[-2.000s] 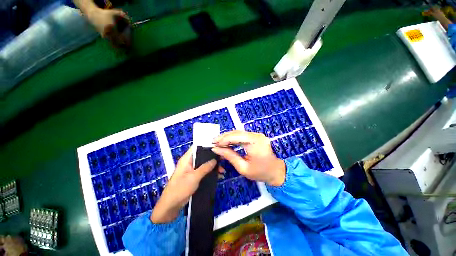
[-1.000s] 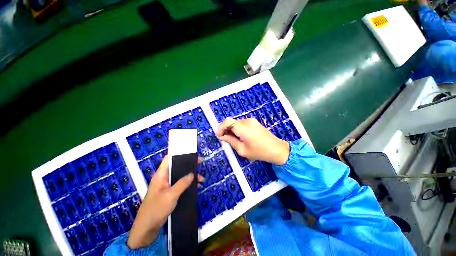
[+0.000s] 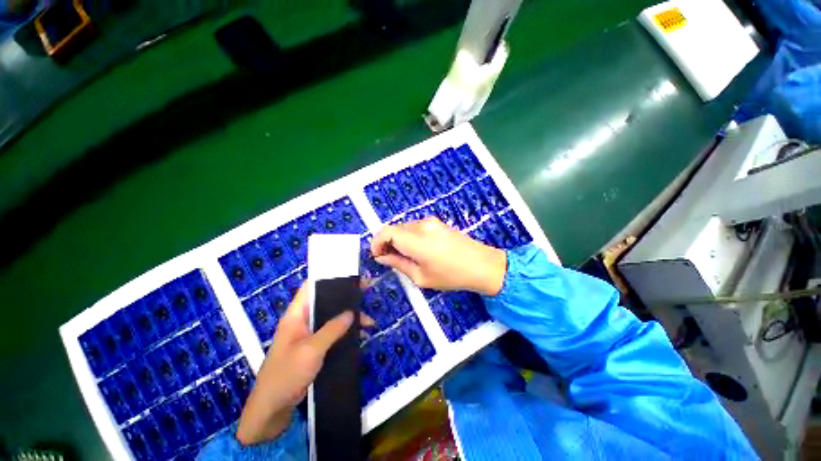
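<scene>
My left hand (image 3: 293, 356) holds a long black adhesive strip (image 3: 338, 378) upright, thumb across its front. The strip's white backing (image 3: 333, 256) is bare at the top end. My right hand (image 3: 441, 256) is just right of the strip, over the middle block of blue parts, with thumb and index finger pinched together. Whether a small pad or a tool is between those fingertips is too small to tell. The white tray (image 3: 227, 308) lies under both hands, with blue parts (image 3: 162, 315) in rows in three blocks. The strip and hands hide some of the middle block.
A pale metal arm (image 3: 468, 79) stands at the tray's far edge. A green conveyor belt (image 3: 171, 171) with a dark item (image 3: 248, 43) runs behind. A white box with an orange label (image 3: 702, 49) and another person's blue sleeve (image 3: 797, 72) are at upper right. White equipment (image 3: 698, 239) stands at right.
My right hand has moved off the strip's top end, first rightwards over the tray, then slightly back left. More of the white backing shows. The left hand still holds the strip. The view has shifted.
</scene>
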